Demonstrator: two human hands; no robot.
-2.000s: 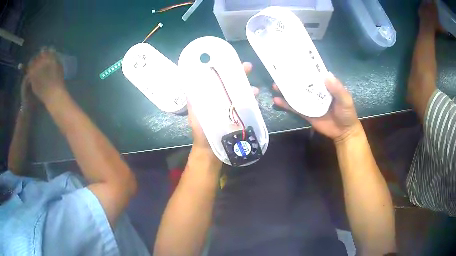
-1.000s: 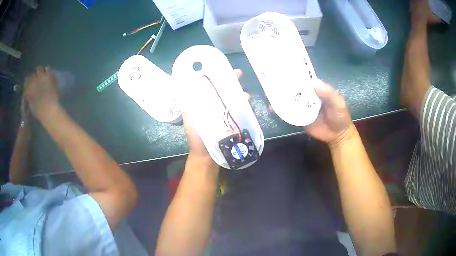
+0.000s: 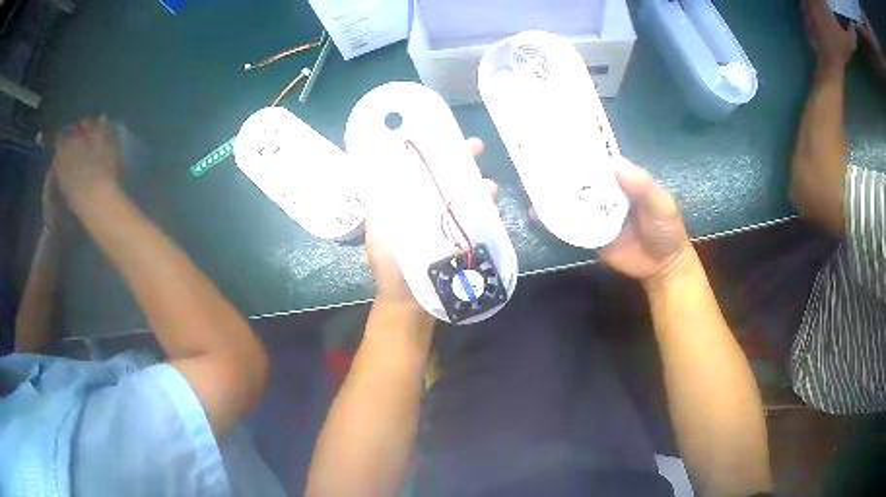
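Note:
My left hand [image 3: 391, 267] holds a white oval housing [image 3: 393, 180] from beneath, tilted, its open side up. A black square fan [image 3: 466, 283] with a blue-white label sits at its near end, with thin red and dark wires running up it. A round hole shows at its far end. My right hand [image 3: 649, 225] grips the near end of a white vented cover [image 3: 554, 146], with a round grille at its far end. The two parts are apart. Most fingers of both hands are hidden behind them.
Another white oval part [image 3: 296, 175] lies on the dark green table [image 3: 185, 243], by a green strip board [image 3: 214, 158] and short cables [image 3: 282, 55]. An open white box [image 3: 525, 29], printed carton [image 3: 361, 24] and translucent housing [image 3: 695, 58] are behind. People sit on both sides.
Both hands still hold the same two parts. Since one second ago, the parts have shifted slightly right in view, as have the things on the table. The right-side person's hand has moved.

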